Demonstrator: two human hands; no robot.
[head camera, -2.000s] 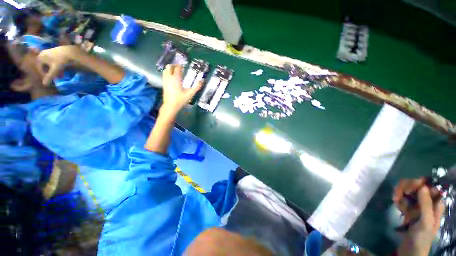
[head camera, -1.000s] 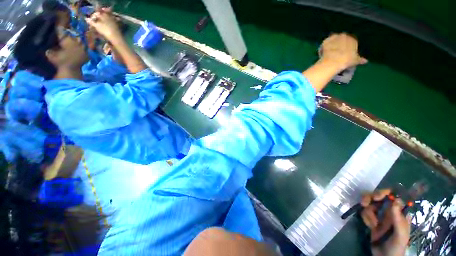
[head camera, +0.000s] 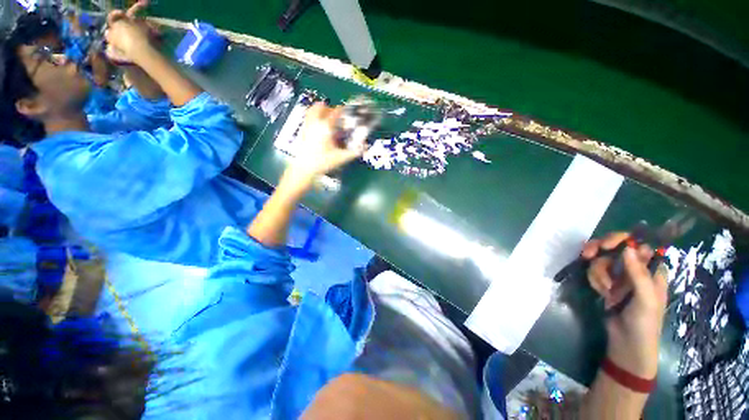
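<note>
My left hand (head camera: 316, 148), in a blue sleeve, is blurred over the phone bodies on the green bench, holding a blurred silvery dark part (head camera: 357, 123). The edge of one phone body (head camera: 289, 130) shows beside it. My right hand (head camera: 626, 275), with a red band at the wrist, is closed round dark nippers (head camera: 572, 267) with red spots, jaws pointing left over the plain white strip (head camera: 546, 246). What else its fingers hold cannot be told. Loose white pieces (head camera: 431, 146) lie in a pile right of my left hand.
More white pieces (head camera: 698, 279) and grid-like panels (head camera: 723, 394) lie at far right. A dark bundle (head camera: 271, 92) and a blue bin (head camera: 201, 45) are at left. A pale post (head camera: 349, 33) stands at the belt edge. A person in blue (head camera: 131, 164) sits at left.
My left hand has moved back from the belt to the phone bodies. The pale part on the belt is gone from there. My right hand stays near the strip with the nippers.
</note>
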